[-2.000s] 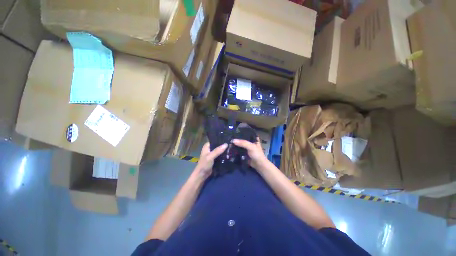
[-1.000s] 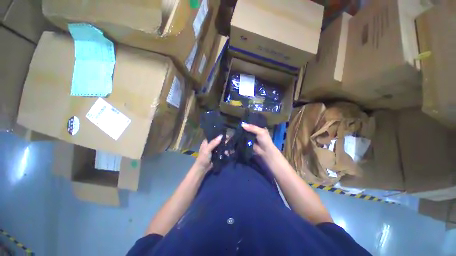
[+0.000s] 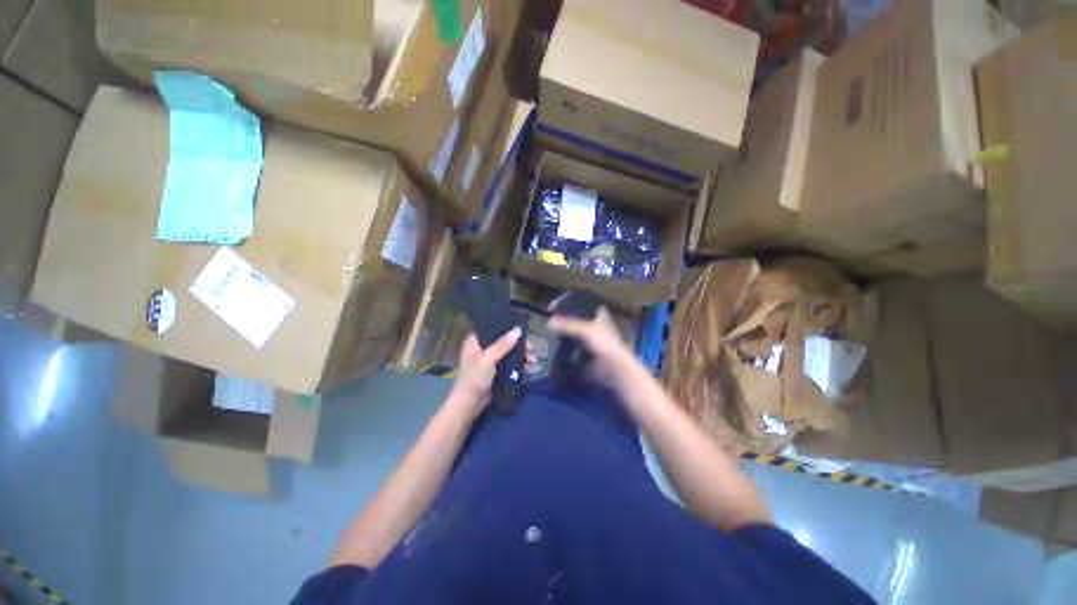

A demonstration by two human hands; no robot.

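My left hand holds a bunch of black bagged items upright in front of my body. My right hand is slightly blurred and holds more black bagged items just to the right, with a small gap between the two bunches. Both are just in front of the open stock carton, which holds shiny dark plastic bags, a white sheet and a yellow label.
Closed cartons stand at left, one bearing a pale blue-green sheet. The shipping carton is on the floor below it. Crumpled kraft paper lies at right, and more cartons stand behind it.
Both hands first held the items close together, then moved the bunches apart. Since the last earlier frame, my right hand's grip has shifted and it now blurs.
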